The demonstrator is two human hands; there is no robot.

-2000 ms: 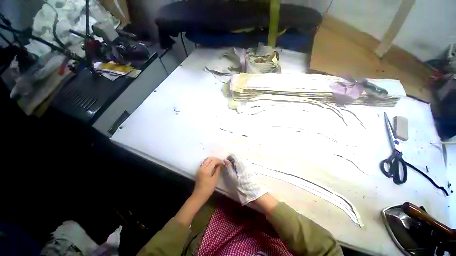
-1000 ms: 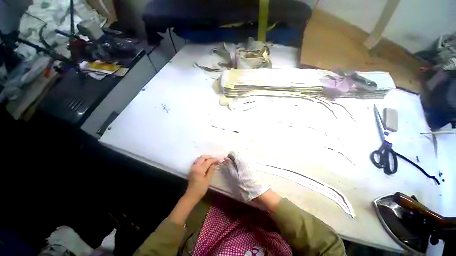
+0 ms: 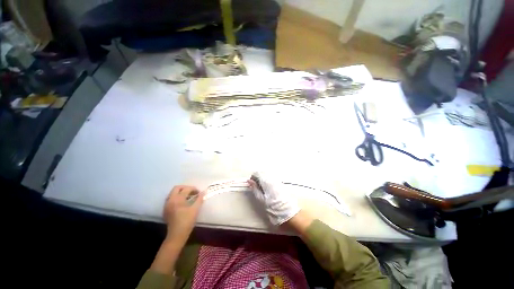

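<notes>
A curved off-white fabric strip with dark edge lines (image 3: pixel 225 187) lies along the near part of the white table. My bare left hand (image 3: pixel 183 206) holds its left end, fingers closed on it. My right hand (image 3: pixel 273 198), in a white glove, grips the strip near its middle. The rest of the strip runs out to the right of the glove and curves down towards the near edge. The fingertips of both hands are blurred.
A steam iron (image 3: pixel 403 211) is parked at the right. Black-handled shears (image 3: pixel 368 148), a dark cord (image 3: pixel 407 153) and a small block (image 3: pixel 370 112) lie mid-right. A thick stack of cut pieces (image 3: pixel 248 90) and crumpled scraps (image 3: pixel 220 59) are at the far side.
The view has turned right. My left hand has moved left, away from my right hand, and a stretch of strip now shows between them.
</notes>
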